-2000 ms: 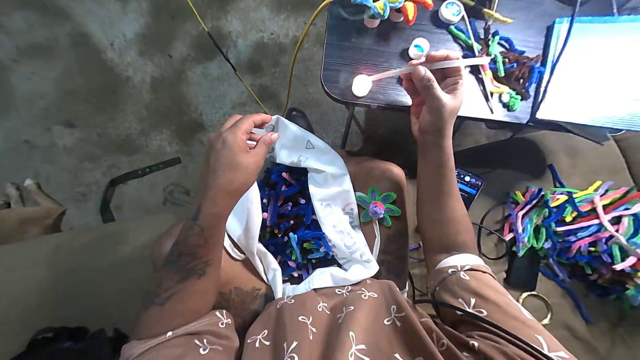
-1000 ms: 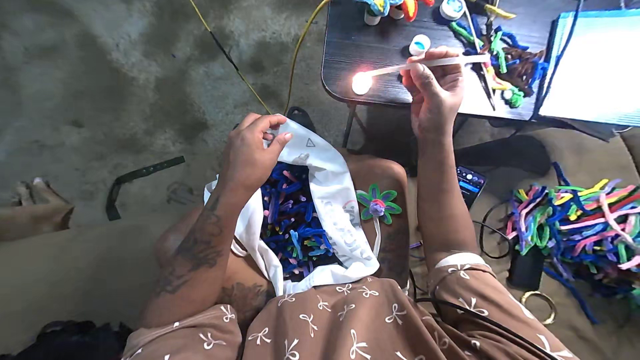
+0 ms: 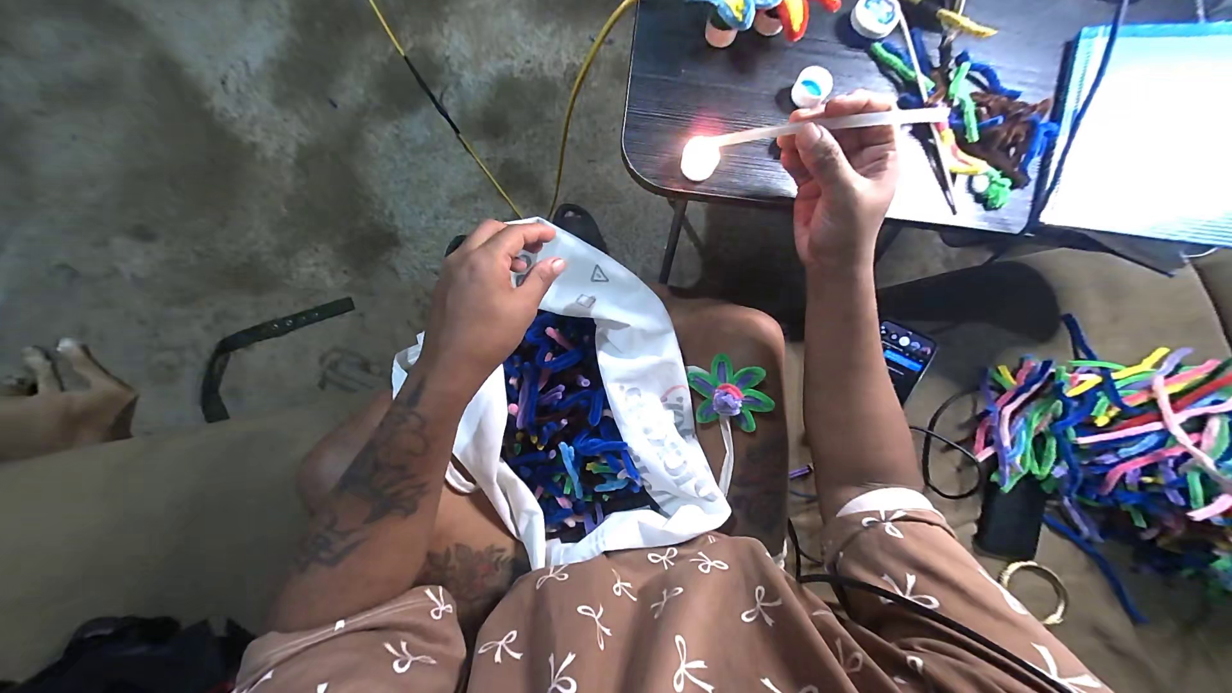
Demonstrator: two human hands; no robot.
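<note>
My right hand [image 3: 842,178] pinches a thin white stick [image 3: 914,117], perhaps a glue stick, over the black table. The stick's left end touches or hangs over a glowing white candle [image 3: 701,159] near the table corner. My left hand [image 3: 496,294] rests with bent fingers, thumb and index apart, at the upper rim of a white bag [image 3: 635,346] on my lap. Whether it grips the rim cannot be told. Inside the bag lie many short pipe cleaner pieces [image 3: 568,414], mostly blue. A green pipe cleaner flower with a purple centre [image 3: 729,399] lies on my leg right of the bag.
Small white containers [image 3: 811,87], loose pipe cleaners [image 3: 1001,125] and a bright white pad [image 3: 1145,135] occupy the table [image 3: 674,106]. On the brown sofa to the right are a phone [image 3: 905,358], a pipe cleaner heap [image 3: 1116,423], a cable and a bangle [image 3: 1033,592]. Another person's foot [image 3: 77,385] shows at far left.
My left thumb and fingers, together at the bag's rim two seconds ago, are now apart. My right hand keeps the stick at the flame. The foot at far left has shifted.
</note>
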